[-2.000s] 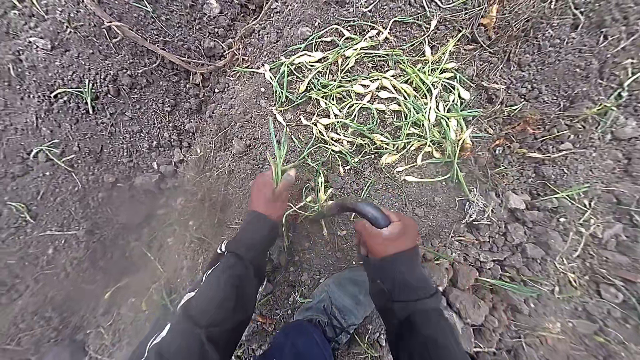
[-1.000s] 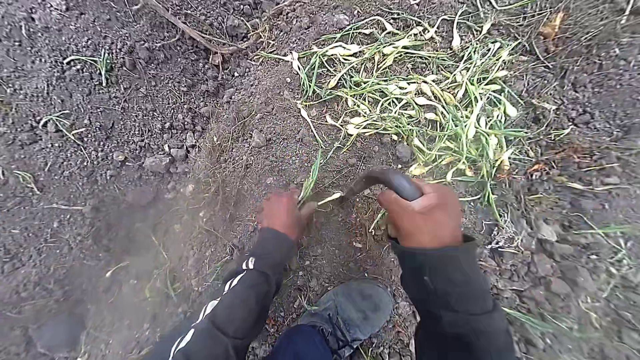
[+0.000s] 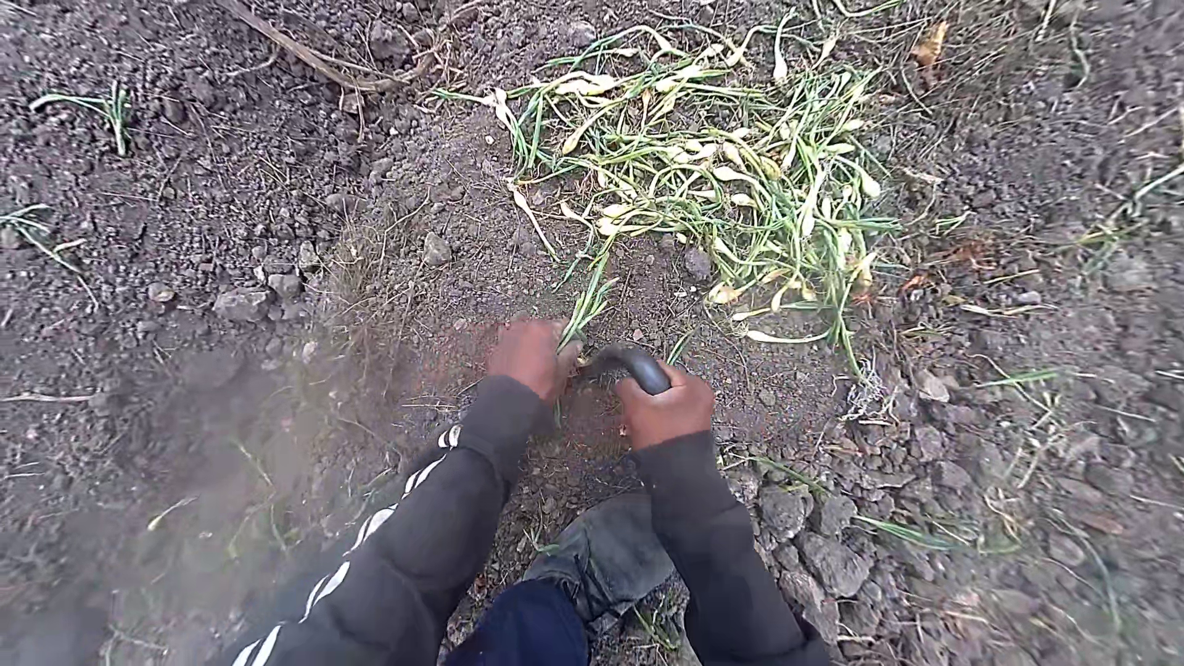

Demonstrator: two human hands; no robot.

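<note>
My left hand (image 3: 534,358) is closed around a small bunch of green-leaved onion seedlings (image 3: 586,310), low over the soil. Just to its right, my right hand (image 3: 668,404) grips the dark, curved handle of a hand tool (image 3: 640,364). The tool's narrow end reaches toward my left fingers; its tip is hidden by the hand and soil. Beyond both hands lies a loose spread of pulled onion seedlings (image 3: 731,176) with pale bulbs and green leaves.
A shoe (image 3: 615,555) stands on the soil between my forearms. Stones (image 3: 832,560) and clods lie at the lower right. A dry root (image 3: 314,57) crosses the upper left. A few green plants (image 3: 116,111) stand at the far left.
Between the two earlier frames and now, the leaves at my left hand have shifted and the tool has stayed in my right hand. The seedling spread looks much the same.
</note>
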